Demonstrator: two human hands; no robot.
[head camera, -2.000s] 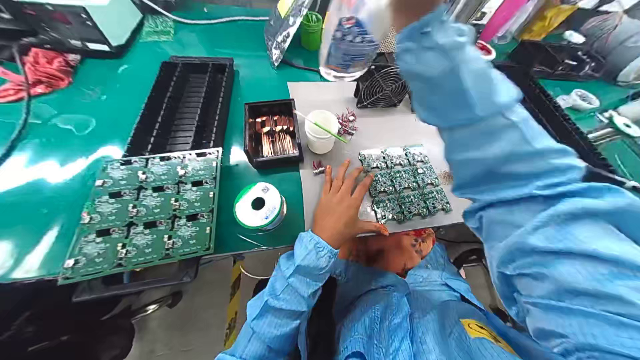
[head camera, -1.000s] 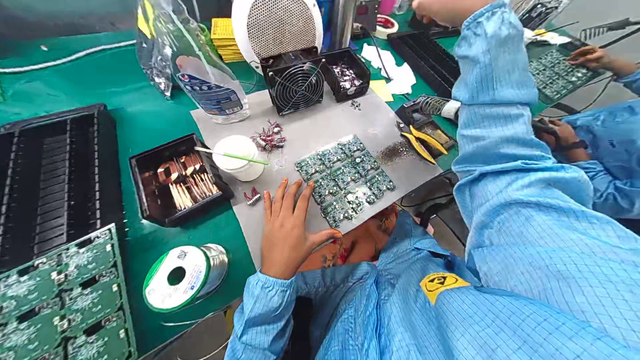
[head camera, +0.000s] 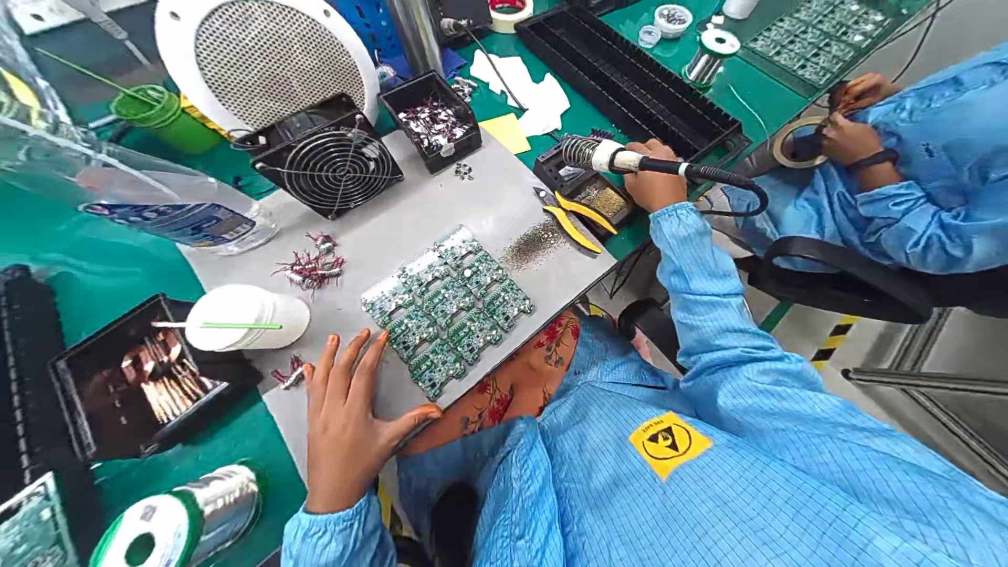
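My left hand (head camera: 350, 417) lies with spread fingers on the grey mat (head camera: 488, 197), its fingertips beside the lower left edge of a green circuit board panel (head camera: 445, 311). At the mat's right, my right hand (head camera: 657, 177) is at a soldering iron (head camera: 622, 160) whose tip end is in a coiled wire holder; whether the fingers grip the iron is partly hidden. Yellow-handled cutters (head camera: 575, 216) lie left of that hand, near dark clippings (head camera: 535, 244). A white cup (head camera: 248, 317) with a green stick and small red-wired parts (head camera: 311, 268) are left of the panel.
A black fan (head camera: 339, 161) and a black bin of small parts (head camera: 433, 122) stand behind the panel. A solder spool (head camera: 181, 520), a dark bin of copper-coloured parts (head camera: 150, 382) and a clear bottle (head camera: 181, 213) are at left. A co-worker's hands (head camera: 858, 122) are at right.
My right hand, raised near the bottle two seconds ago, has come to the soldering iron at the right. My left hand stays beside the panel. The view has swung right.
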